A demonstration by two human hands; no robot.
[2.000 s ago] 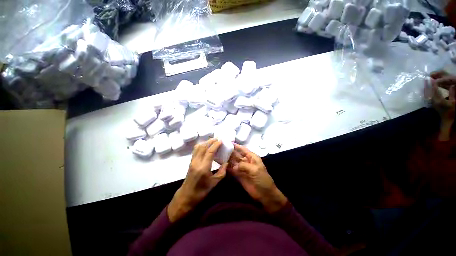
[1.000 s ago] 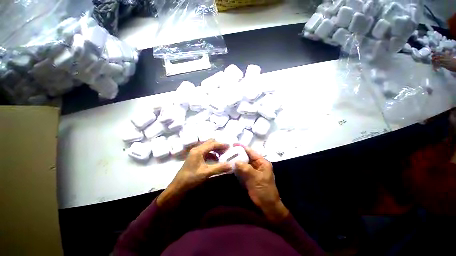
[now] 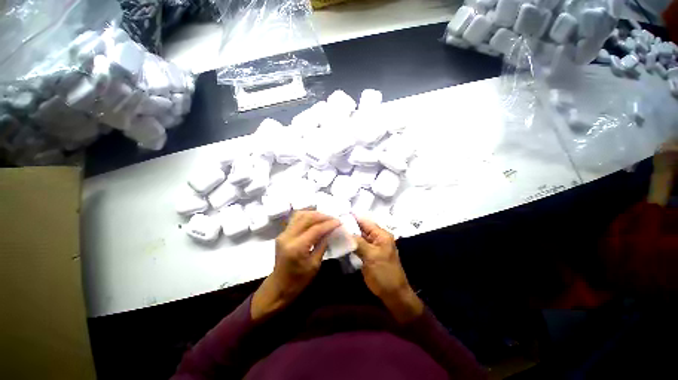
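Observation:
A glossy white case [image 3: 340, 241] is held between both hands at the bench's front edge. My left hand [image 3: 299, 249] has its thumb and fingers on the case's left side. My right hand [image 3: 381, 260] holds its right side. A small pale piece [image 3: 352, 261] shows below the case by my right fingers; I cannot tell what it is. The fingertips hide part of the case. A loose pile of white cases [image 3: 297, 174] lies on the white bench just beyond my hands.
A bulging clear bag of white cases [image 3: 111, 93] is at left, behind a carton [image 3: 44, 267]. Another bag [image 3: 531, 26] is at back right, near smaller white parts [image 3: 647, 52]. A flat clear bag [image 3: 271, 93] lies on the black strip. A person's red sleeve [image 3: 643, 245] shows at right.
The case in my hands has turned, and the dark slot seen a second ago no longer shows. The pale piece now shows below it. The neighbour's hand has moved back from the small parts.

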